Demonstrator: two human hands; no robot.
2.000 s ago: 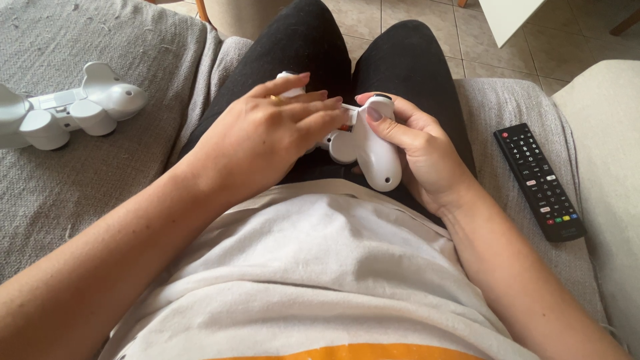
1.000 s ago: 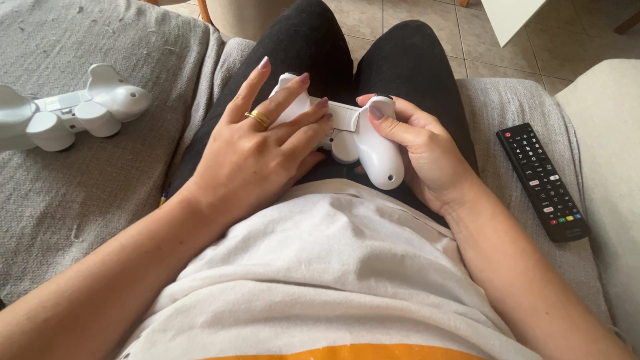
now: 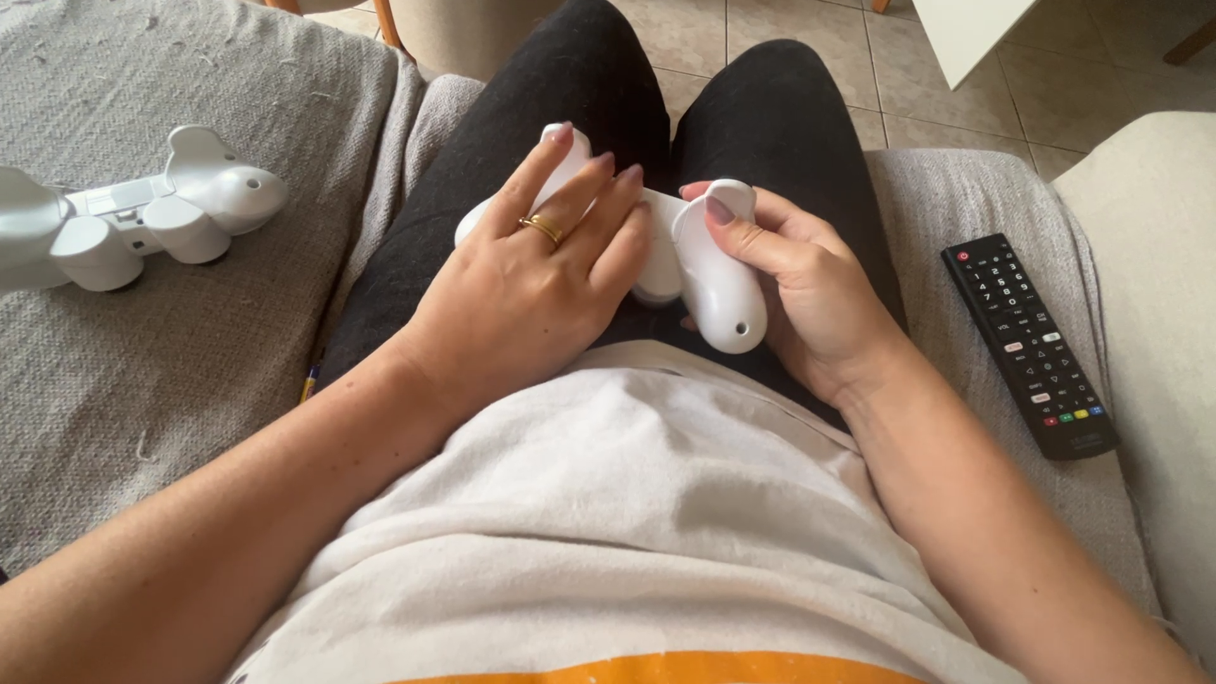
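A white plastic game controller (image 3: 720, 275) lies face down over my lap, its rounded grips toward me. My right hand (image 3: 807, 285) is closed around its right grip, thumb on the upper edge. Flat across its left part and middle rests my left hand (image 3: 541, 275), fingers slightly spread, two of them wearing gold-coloured bands or one finger with a double ring; which, I cannot tell. The left hand hides much of the controller's back. A second white controller (image 3: 180, 218) lies on the grey sofa at the left, its underside up, with an uncovered section in its middle.
A black remote control (image 3: 1031, 347) lies on the grey sofa seat (image 3: 959, 190) to my right, beside a beige armrest (image 3: 1164, 285). Beyond my knees are floor tiles, a white table corner (image 3: 969, 33) and orange-brown wooden legs.
My left hand has shifted over the controller's back, its fingers now covering the middle. The right hand keeps its hold on the right grip.
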